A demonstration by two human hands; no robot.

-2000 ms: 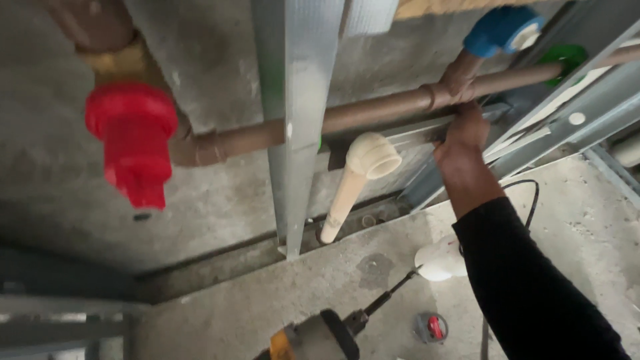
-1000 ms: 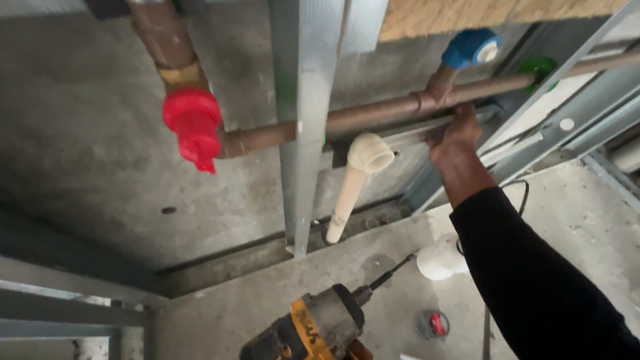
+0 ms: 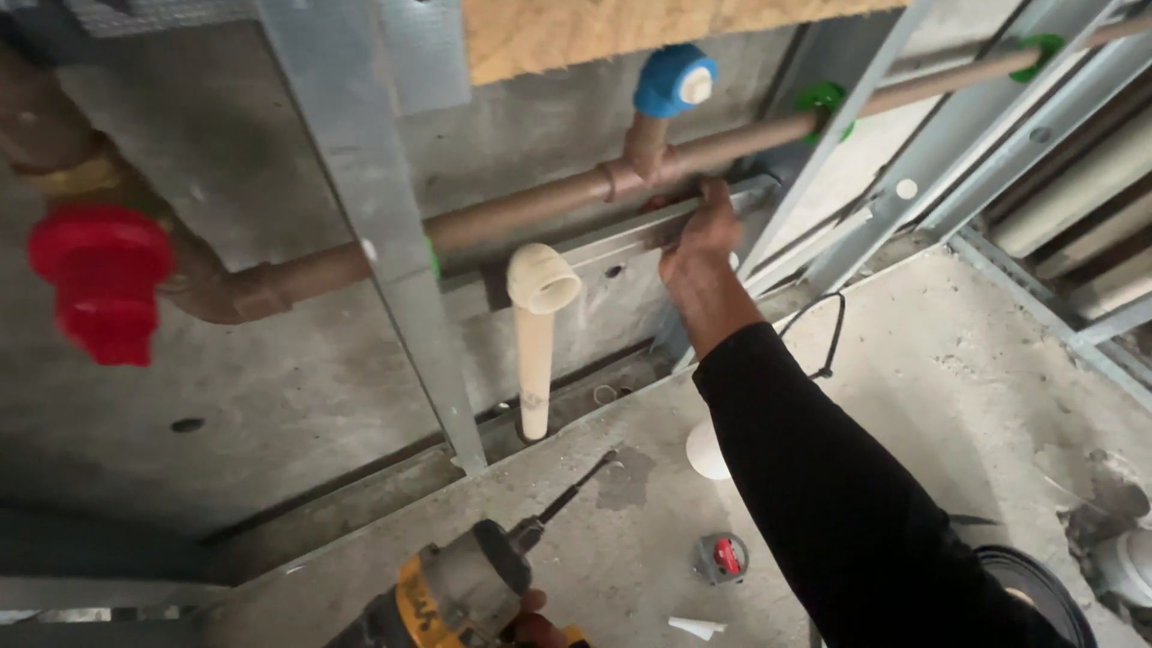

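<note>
My right hand (image 3: 706, 238), at the end of a black sleeve, is closed around a flat metal rail (image 3: 630, 241) beneath a brown pipe (image 3: 531, 207). At the bottom, fingers of my left hand (image 3: 535, 621) wrap the grip of a yellow and black power drill/driver (image 3: 459, 580); most of that hand is hidden. Its long bit (image 3: 580, 486) points up and right over the floor, touching nothing visible. Between the drill and the rail stands a cream plastic pipe with an elbow (image 3: 533, 360). Above the rail, a tee in the brown pipe carries a blue-capped fitting (image 3: 670, 83).
A metal stud (image 3: 387, 234) crosses in front of the brown pipe, and a red cap (image 3: 103, 279) sits at left. On the concrete floor lie a small grey and red item (image 3: 722, 558), a white rounded object (image 3: 709, 450) and a black cable (image 3: 837, 337). More studs stand right.
The view has turned to the right. More of the drill now shows, with its bit slightly higher relative to the cream elbow. My right hand stays at the rail.
</note>
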